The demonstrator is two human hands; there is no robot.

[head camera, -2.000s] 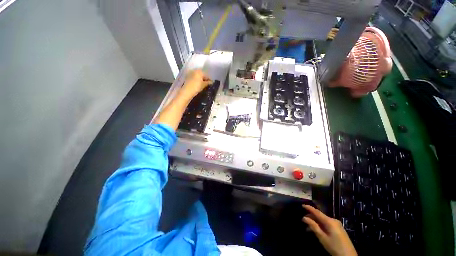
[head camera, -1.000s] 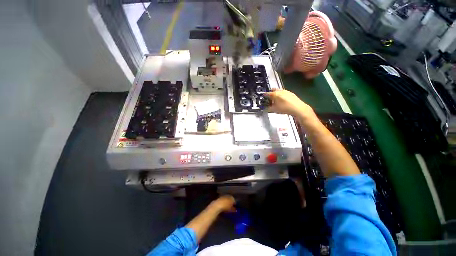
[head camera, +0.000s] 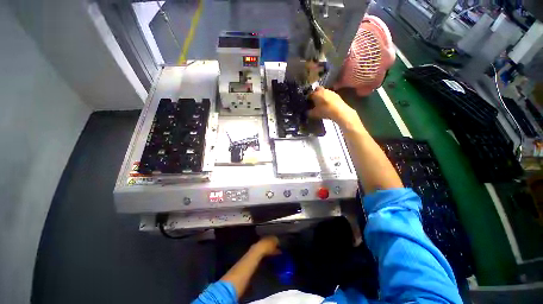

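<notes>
The black right fixture (head camera: 287, 111) lies on the right slide of the white machine. My right hand (head camera: 326, 105) is at its right edge, fingers bent down over the pockets; whether they hold a small part cannot be seen. The metal screwdriver head (head camera: 312, 70) is just behind my fingers. The black left fixture (head camera: 177, 135) lies on the left slide with dark shapes in its pockets. My left hand (head camera: 268, 245) is low in front of the machine, fingers curled and blurred; its contents are hidden.
The screw feeder (head camera: 240, 77) stands between the fixtures, with small dark pieces (head camera: 243, 146) before it. The front panel carries a red emergency stop (head camera: 323, 193). A black blister tray (head camera: 417, 178) lies at the right, near a pink fan (head camera: 366, 54) and stacked trays (head camera: 455, 89).
My left hand has left the left fixture and dropped low in front. My right hand has risen from low right to the right fixture, then moved farther back along it. The view has shifted.
</notes>
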